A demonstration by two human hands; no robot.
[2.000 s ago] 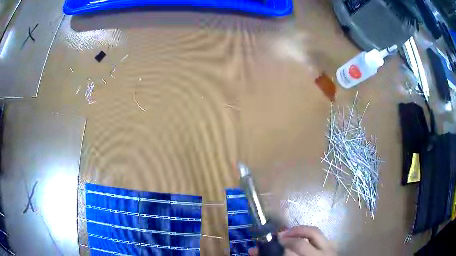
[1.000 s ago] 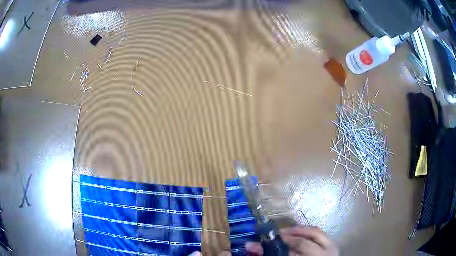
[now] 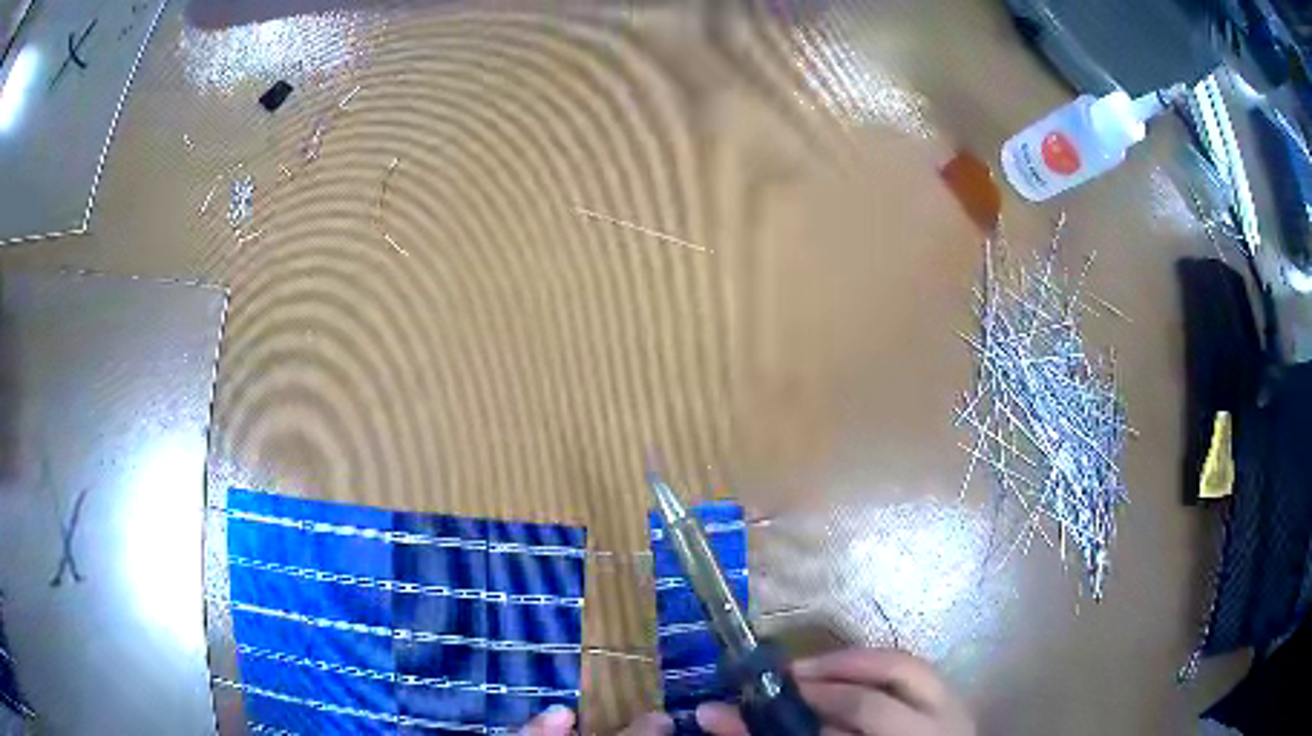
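Note:
My right hand (image 3: 878, 693) holds the soldering iron (image 3: 698, 561) by its dark handle. The iron slants up and left over the narrow blue cell strip (image 3: 682, 654), its tip near the strip's upper left corner. I cannot tell whether it touches. The wider joined cell block (image 3: 324, 575) lies to the left across a gap, with thin wire ends in the gap. Fingertips that look like my left hand (image 3: 550, 722) show at the bottom edge, one at the block's lower right. The rest of that hand is cut off.
A ribbon pile (image 3: 1050, 417) lies right, below an orange-brown scrap (image 3: 971, 190) and a white flux bottle (image 3: 1050, 158). A single wire (image 3: 643, 229) lies mid-bench. Marked sheets (image 3: 115, 417) are left, offcuts (image 3: 242, 201) upper left, and a black object with a yellow patch (image 3: 1216, 454) right.
The view has shifted, and the blue tray at the top has left the picture. Fingertips have appeared at the bottom edge. The iron's tip has moved left, to the strip's upper left corner.

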